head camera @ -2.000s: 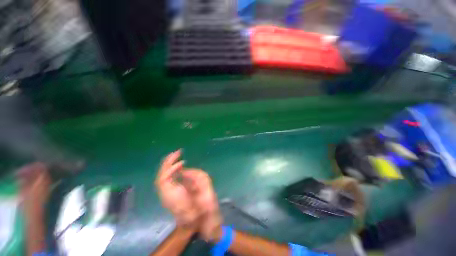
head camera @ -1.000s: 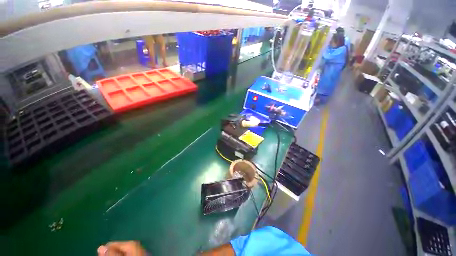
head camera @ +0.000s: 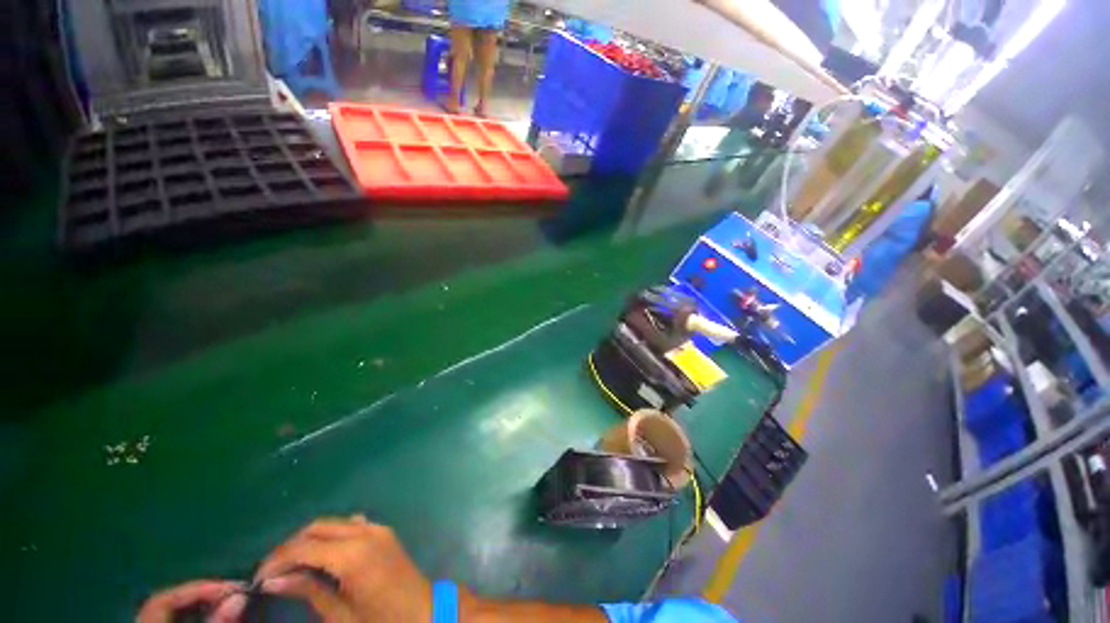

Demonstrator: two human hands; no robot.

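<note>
My right hand [head camera: 347,570], with a blue band at the wrist, is at the bottom edge left of centre. My left hand [head camera: 192,601] is beside it, mostly cut off by the picture's edge. The fingertips of both hands meet on a small dark thing [head camera: 292,587], partly hidden by the fingers and too unclear to name. The fume fan [head camera: 605,489] stands to the right of my hands, with a round tan tub [head camera: 677,448] behind it.
The solder iron holder [head camera: 651,359] with a yellow label stands before a blue unit [head camera: 767,282]. A black gridded tray [head camera: 207,170] and a red-orange tray [head camera: 448,156] lie at the back left. Another black tray [head camera: 761,469] is at the bench's right edge. Small bits [head camera: 128,450] lie at left.
The view has swung from the bench to the right side and partly back. My hands, clasped together at first, now meet at their fingertips on the small dark thing.
</note>
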